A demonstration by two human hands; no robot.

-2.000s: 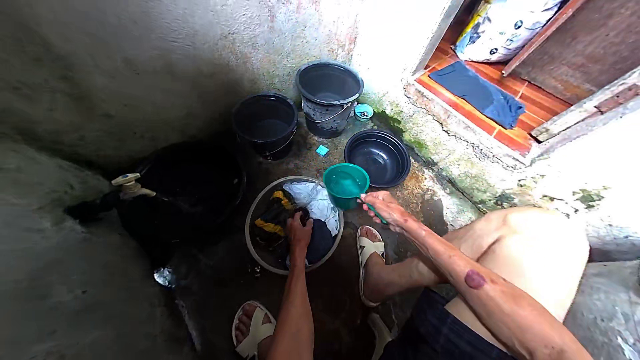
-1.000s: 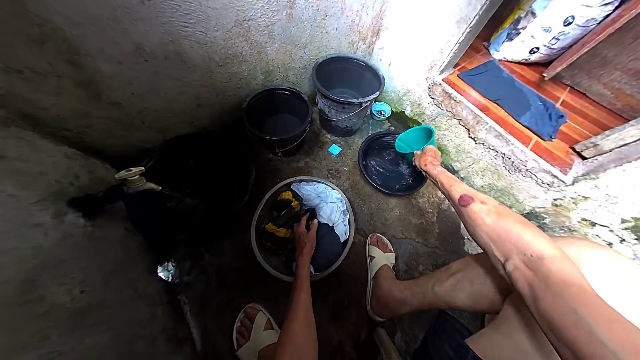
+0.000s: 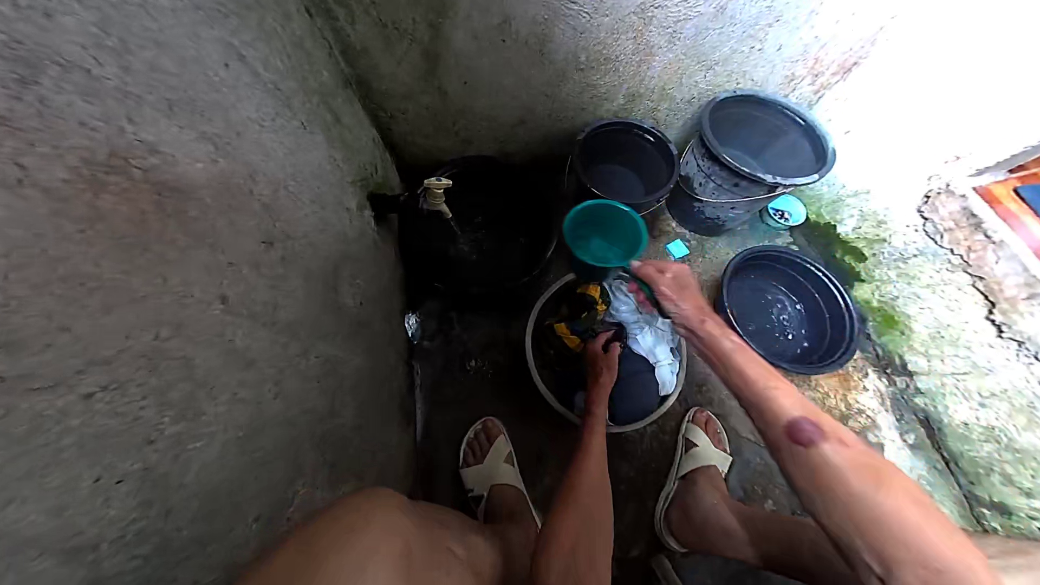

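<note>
My right hand grips the handle of a green plastic dipper, held over the far edge of a round basin. Inside the basin lie a white cloth, a black and yellow cloth and a dark cloth. My left hand reaches down among them, its fingers on dark fabric; whether they grip it is hard to see. Right of the basin a shallow black tub holds some water.
Two black buckets stand by the back wall, near a small turquoise container and a turquoise square. A tap juts over a large dark container at left. My sandalled feet flank the basin.
The dipper in my right hand has moved left, from over the shallow black tub to the basin's far edge. My left hand remains in the basin. The view has swung left.
</note>
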